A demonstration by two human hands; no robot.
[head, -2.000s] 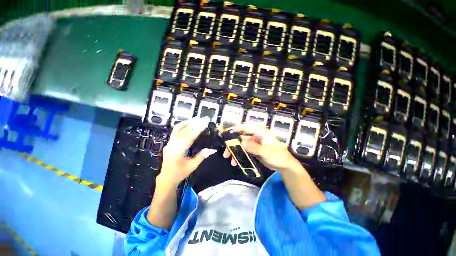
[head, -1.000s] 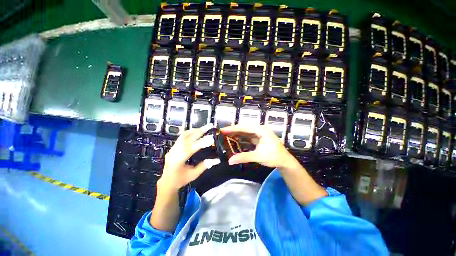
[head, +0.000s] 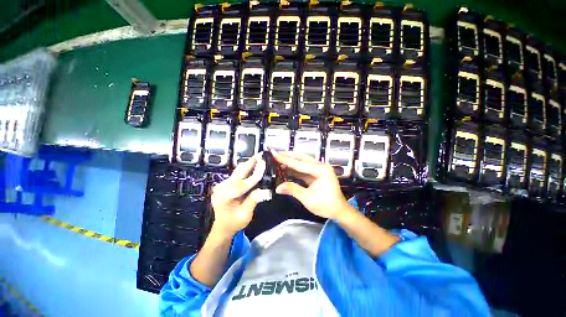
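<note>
A handheld unit [head: 269, 172] is held on edge between my two hands, close to my body, so only its dark narrow side shows. My left hand [head: 239, 193] grips it from the left, with whitish covers on the fingertips. My right hand [head: 312, 184] grips it from the right with fingers and thumb; reddish-orange shows between them. Behind my hands lies a black unit tray [head: 406, 148] with three rows of units; the front row is brighter silver, and its rightmost pocket holds no unit.
A second unit tray [head: 442, 167] is at the right. A single unit [head: 138, 105] lies on the green bench [head: 80, 102] at left. A pale stack [head: 23, 105] is at far left. A black parts tray [head: 170, 238] is below the bench edge, and a cardboard box [head: 478, 220] is lower right.
The unit was tilted with its gold-edged frame showing; now it is edge-on and my hands are closed nearer together around it. The view has shifted slightly.
</note>
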